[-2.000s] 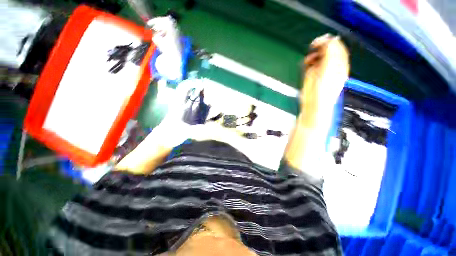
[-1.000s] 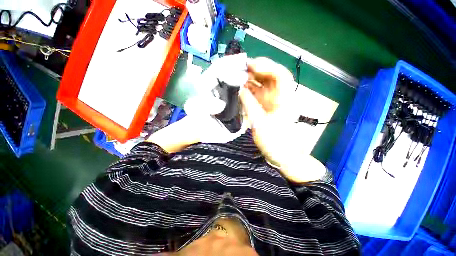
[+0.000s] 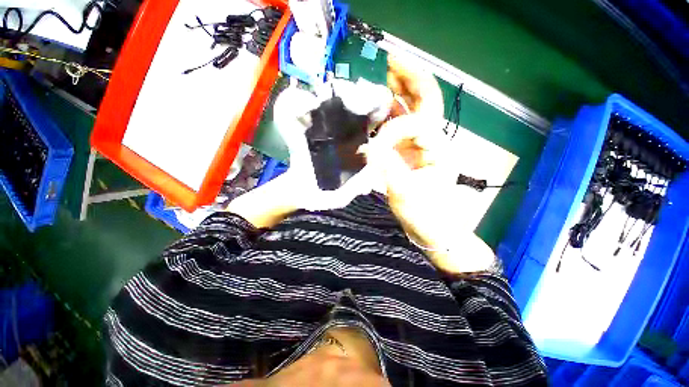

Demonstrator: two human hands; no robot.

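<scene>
Black power adapters (image 3: pixel 332 143) are held in front of my chest, side by side; I cannot tell how many. My left hand (image 3: pixel 302 125), in a white glove, is closed around them from the left and the far side. My right hand (image 3: pixel 404 125) looks bare and is at their right side, fingers bent, with a thin cord at the fingers. Whether it grips an adapter or only the cord is unclear. A coiled black cord (image 3: pixel 472 182) lies on the white work sheet (image 3: pixel 487 155) to the right.
The red-orange bin (image 3: pixel 109 125) at left holds several adapters. A small blue box (image 3: pixel 336 38) with white contents stands beside it, near pale-blue squares (image 3: pixel 369 50). The blue bin (image 3: pixel 540 302) at right holds rows of adapters. A metal rail (image 3: pixel 461 79) crosses behind the sheet.
My hands came together from a wide spread. Since one second ago, the adapters have turned and their broad dark faces show more. My right fingers have shifted along their right side.
</scene>
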